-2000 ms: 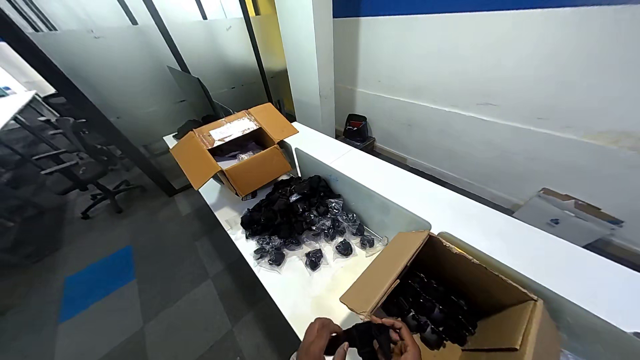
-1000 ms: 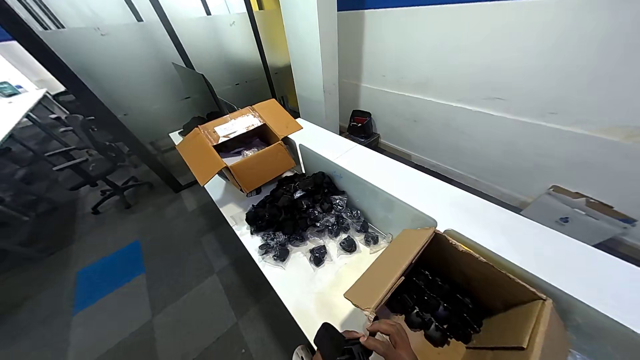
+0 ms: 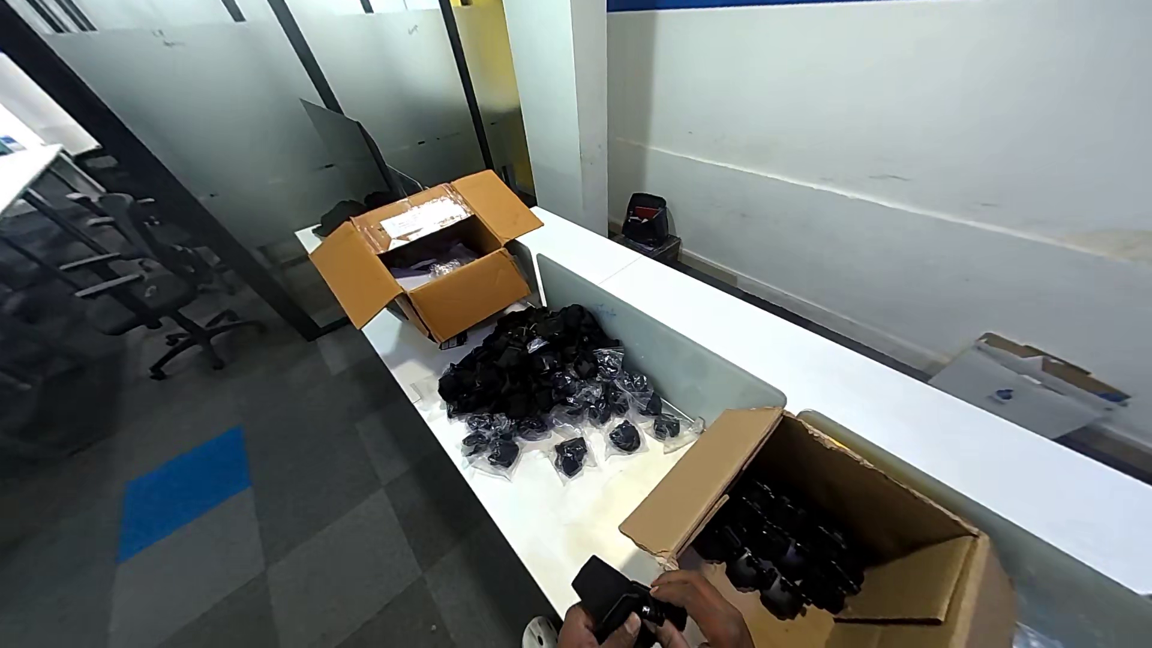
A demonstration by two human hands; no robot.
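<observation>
At the bottom edge of the head view, my left hand (image 3: 594,628) and my right hand (image 3: 706,612) both grip a black item (image 3: 621,601) with a flat, strap-like part and a glossy part; its exact kind is unclear. Just right of my hands stands an open cardboard box (image 3: 900,576) holding rows of black, shiny items (image 3: 783,549). Beyond it on the white table lies a heap of black items (image 3: 526,364), with several small clear plastic bags (image 3: 571,457) of black pieces along its near side. My fingertips partly hide the held item.
A second open cardboard box (image 3: 468,297) sits at the table's far end with plastic inside. A low grey divider (image 3: 657,337) runs along the white table (image 3: 540,522). An office chair (image 3: 153,288) stands at left; a white carton (image 3: 1017,382) is by the wall.
The black item in my hands has been turned, and its flat part now sticks up to the left. My hands stay at the bottom edge beside the near box.
</observation>
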